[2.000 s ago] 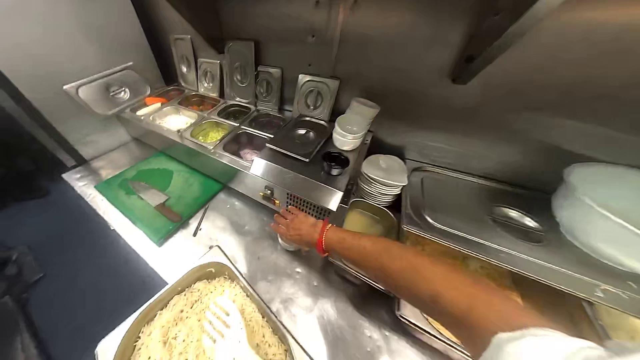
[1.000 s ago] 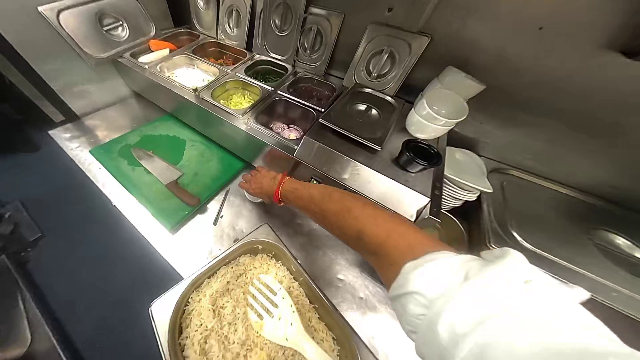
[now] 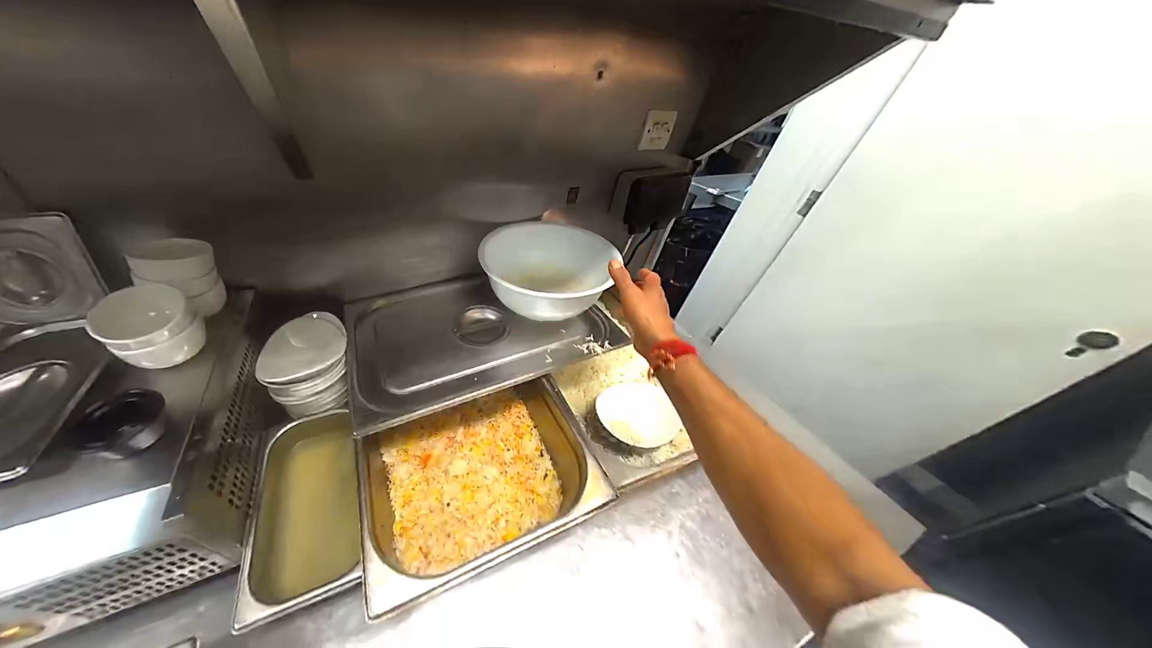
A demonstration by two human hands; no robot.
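Observation:
My right hand, with a red cord bracelet on its wrist, grips the right rim of a large translucent white plastic bowl, thumb over the edge. The bowl is over the right end of a steel pan lid with a recessed handle. Below the lid, a steel pan of orange and yellow rice lies partly uncovered. A small white bowl rests in a tray of pale grains, under my forearm. My left hand is out of view.
A pan of cloudy yellowish liquid stands left of the rice. Behind it are stacked white lidded dishes. White bowls and a black pot stand further left. A black box with cables is on the wall, and a white door is at right.
The view has swung far to the right. My right hand, earlier low on the counter beside the green board, now holds the rim of the large plastic bowl.

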